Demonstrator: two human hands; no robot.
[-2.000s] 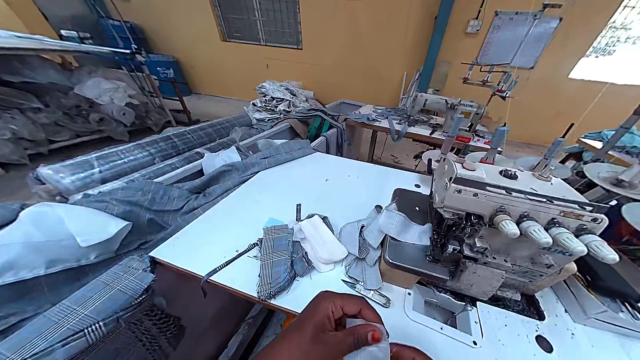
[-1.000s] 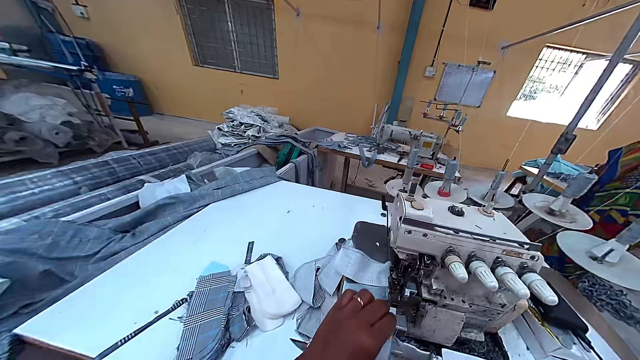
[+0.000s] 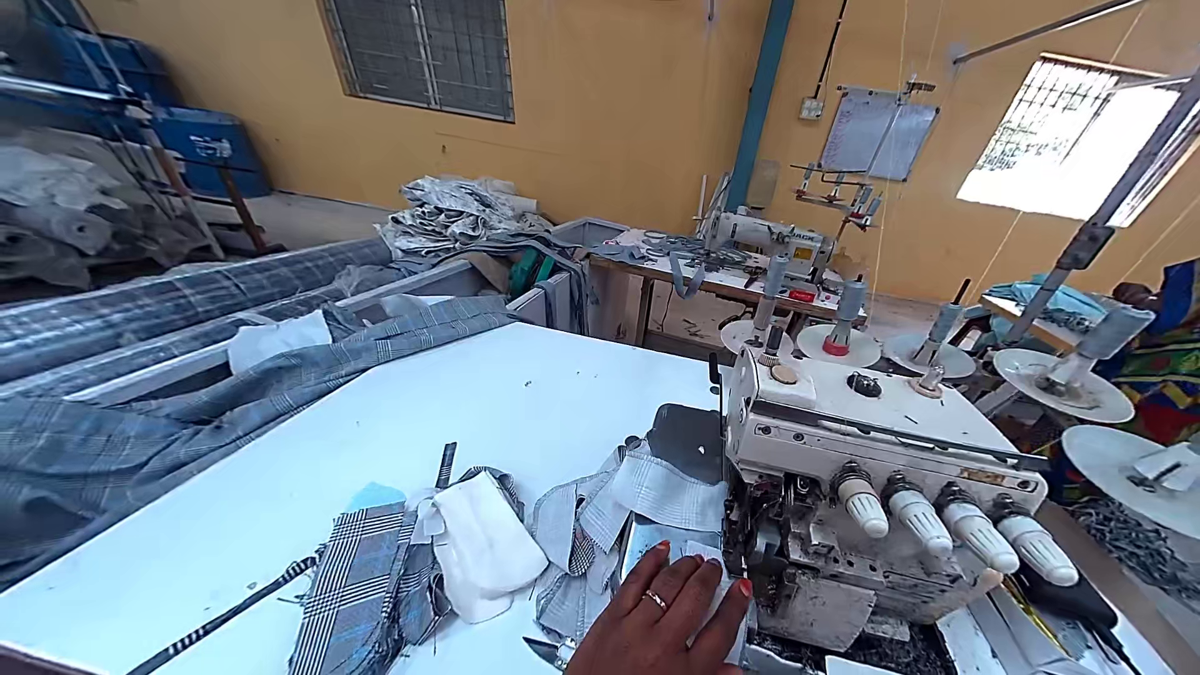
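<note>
My left hand, with a ring and red nails, lies palm down with its fingers slightly apart on a pale fabric piece at the left side of a white overlock sewing machine. My right hand is not in view. Light striped fabric pieces lie in a chain just left of the machine's needle area. Farther left are a white fabric piece and grey plaid pieces. Metal thread snips show partly beside my left hand. The fabric's edge under the presser foot is hidden.
Plaid cloth drapes along the left of the white table. Thread cones on white discs stand behind the machine. A second sewing machine is at the back. Part of a person in patterned clothing shows at right.
My left hand has gone from the table's front edge to the fabric beside the machine. The fingertips of another hand, seen two seconds ago, are out of view. The view has turned right.
</note>
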